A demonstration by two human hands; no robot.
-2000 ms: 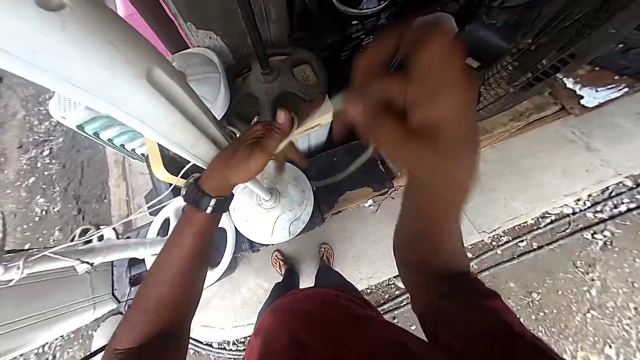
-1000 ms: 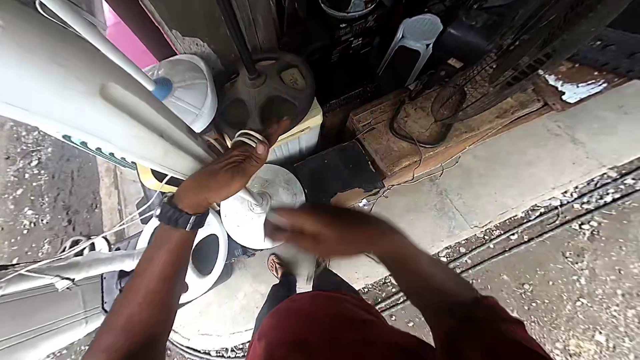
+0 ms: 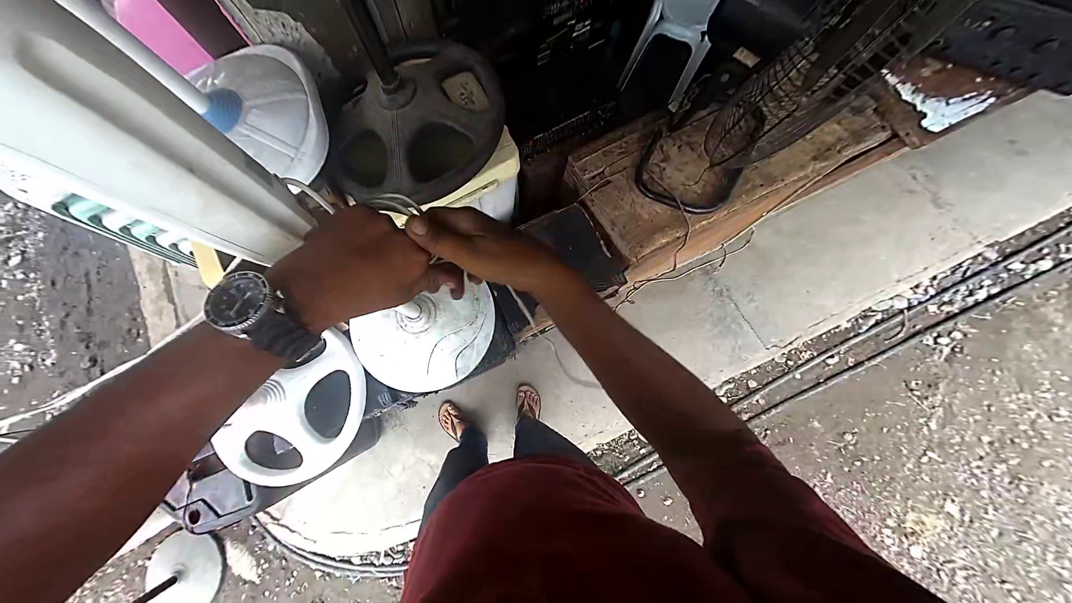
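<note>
My left hand (image 3: 356, 266), with a watch (image 3: 239, 303) on its wrist, is closed around a pale electric cable (image 3: 394, 202) gathered in loops. Touching it from the right, my right hand (image 3: 481, 243) pinches the same cable near the loops. A loose length of cable hangs below my right hand. Both hands are beside a long white plastic housing (image 3: 180, 126) that slants across the upper left. Under them lies a round white stand base (image 3: 427, 343), partly hidden by the fingers.
A black round base (image 3: 419, 126) rests on a cream container. White ring-shaped base (image 3: 293, 419) stands at lower left, near a grey clear-domed item (image 3: 272, 109). A wire fan guard (image 3: 754, 109) leans over a wooden box (image 3: 645, 197) at right. My sandalled feet are on a concrete ledge (image 3: 712, 310).
My right hand, blurred below the left one a second ago, is now up against the left hand at the cable loops. My left hand still holds the cable.
</note>
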